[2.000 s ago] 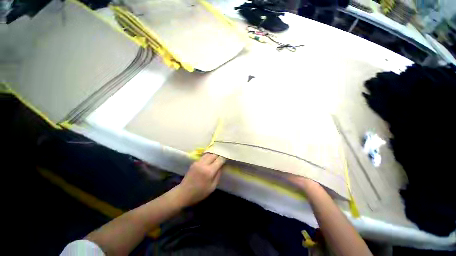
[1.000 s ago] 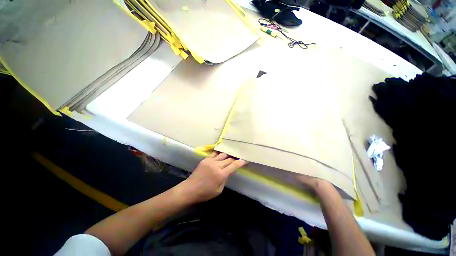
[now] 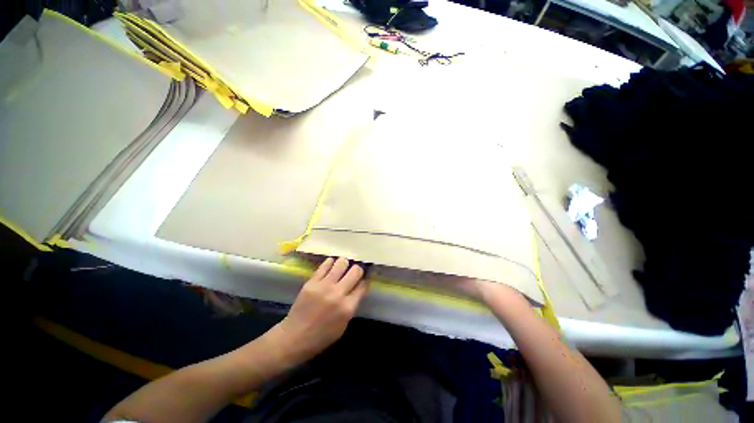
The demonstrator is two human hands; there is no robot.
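Observation:
A beige bag panel (image 3: 422, 198) with yellow edge binding lies at the table's front edge, its near edge lifted open. My left hand (image 3: 326, 293) is at the left part of this open edge, fingers curled at the near edge, with something dark at the fingertips; whether it grips is unclear. My right hand (image 3: 479, 289) reaches in under the panel's upper layer from the right; its fingers are hidden. A beige zipper strip (image 3: 566, 240) lies just right of the panel.
Beige panel stacks with yellow edges lie at left (image 3: 74, 124) and back left (image 3: 256, 49). Black fabric (image 3: 686, 190) is heaped at right, beside a crumpled white scrap (image 3: 584, 211). A dark cord tangle (image 3: 438, 58) lies at the back. More panels (image 3: 670, 405) are below the table edge.
The view has shifted, so things sit further left and the strip shows more fully. My left hand's fingers have curled at the panel's edge. My right hand stays under the layer.

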